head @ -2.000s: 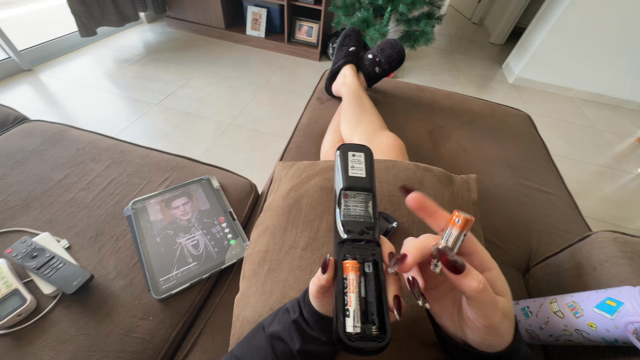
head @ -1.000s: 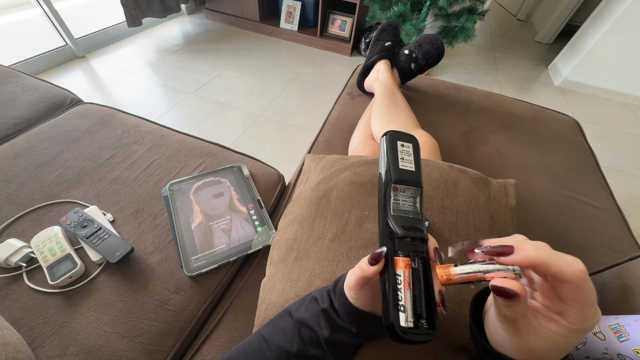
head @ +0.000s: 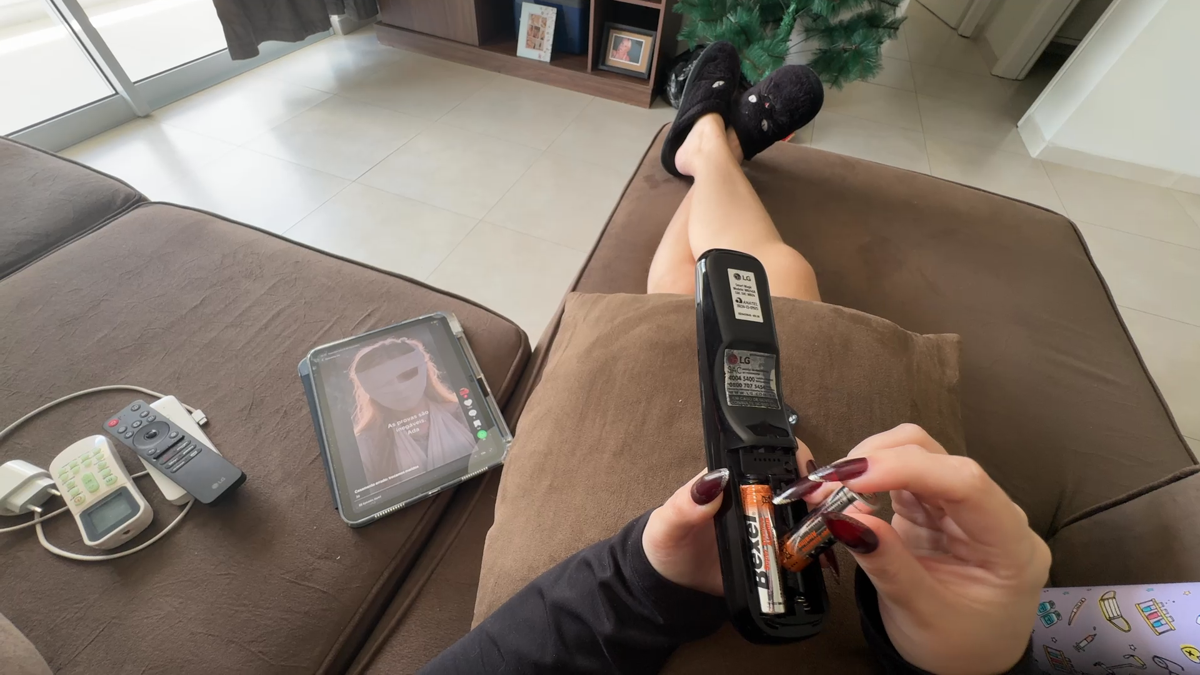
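My left hand holds a black LG remote control upright over the brown cushion, its back facing me and its battery compartment uncovered. One orange and silver AA-type battery lies in the compartment's left slot. With thumb and fingertips, my right hand grips a second battery, tilted over the right slot, its orange end low in the compartment. Whether that end touches the slot is hard to tell. The fingers behind the remote are mostly hidden.
A brown cushion lies on my lap. Left on the sofa are a tablet in a case, a grey remote, a white remote, a white charger and cable. A patterned purple item sits at lower right.
The battery in my right hand has gone from upright beside the remote, through roughly level, to a tilt over the right slot. The tablet's picture differs from two seconds ago. The view has shifted.
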